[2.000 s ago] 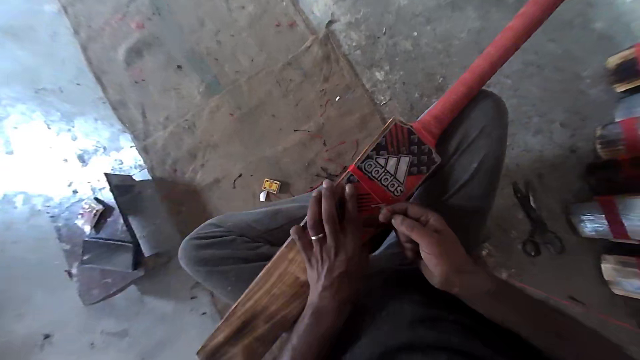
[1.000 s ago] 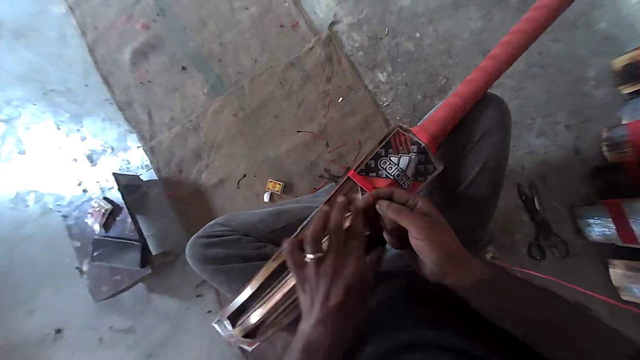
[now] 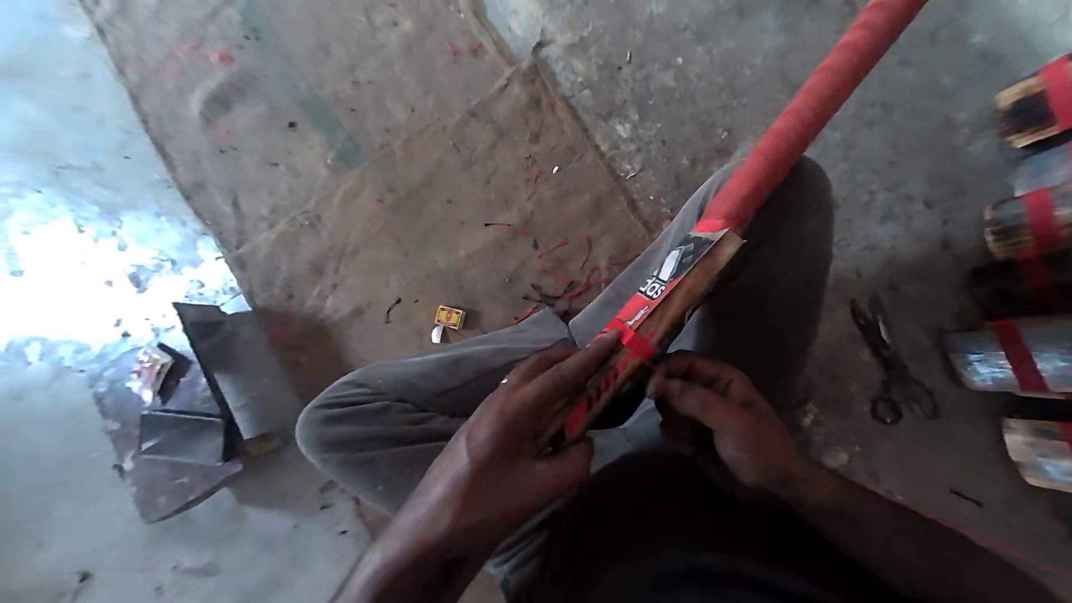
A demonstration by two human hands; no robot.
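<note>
A wooden cricket bat (image 3: 712,272) with an Adidas sticker and a red-wrapped handle (image 3: 816,117) lies slanting across my lap, its edge turned up. My left hand (image 3: 523,419) is closed around the blade below the sticker. Around the blade just above that hand runs a narrow red tape (image 3: 638,343). The bent fingers of my right hand (image 3: 712,402) pinch at the tape's end, beside the blade's right edge. What lies under those fingertips is hidden.
Scissors (image 3: 892,368) lie on the floor at the right, near several bats with red bands (image 3: 1022,356). A matchbox (image 3: 450,316) and scraps of thread lie on a sackcloth mat (image 3: 435,209). Dark sheets (image 3: 260,368) lie at the left.
The bat has been rolled from its sticker face to its edge. My left hand, earlier spread over the blade, is now wrapped around it. My right hand has stayed beside the bat.
</note>
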